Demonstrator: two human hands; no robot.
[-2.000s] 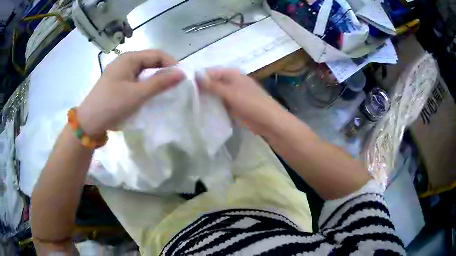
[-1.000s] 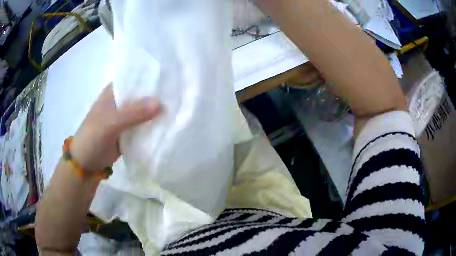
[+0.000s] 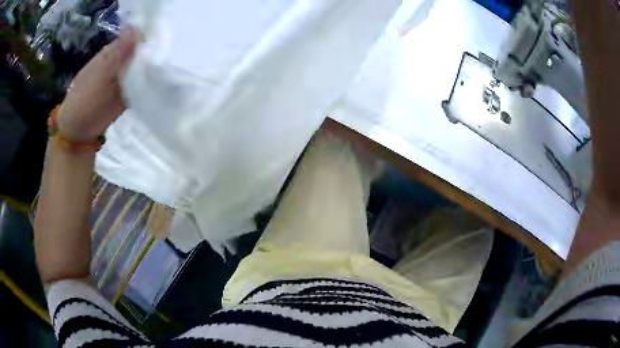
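Observation:
A large white fabric piece [image 3: 224, 88] hangs in soft folds at the upper left, over the left end of the white machine table [image 3: 401, 146]. My left hand [image 3: 102, 92] is at the fabric's left edge, fingers against the cloth; the fingertips are partly hidden by it. My right forearm runs up the right edge of the picture, and my right hand is out of view. The pale sewing machine head [image 3: 537, 51] is at the upper right, above the bed plate [image 3: 486, 98] and its shiny needle area.
A slim metal tool [image 3: 559, 163] lies right of the bed plate, near a dark red strip [image 3: 575, 196]. The table's wooden front edge [image 3: 435, 183] runs diagonally above my lap. A striped, slatted surface [image 3: 122, 224] is at the lower left.
The view has turned left, so the machine now shows at the right. The fabric has gone from gathered between both hands to spread out at the upper left. My right hand has left the picture.

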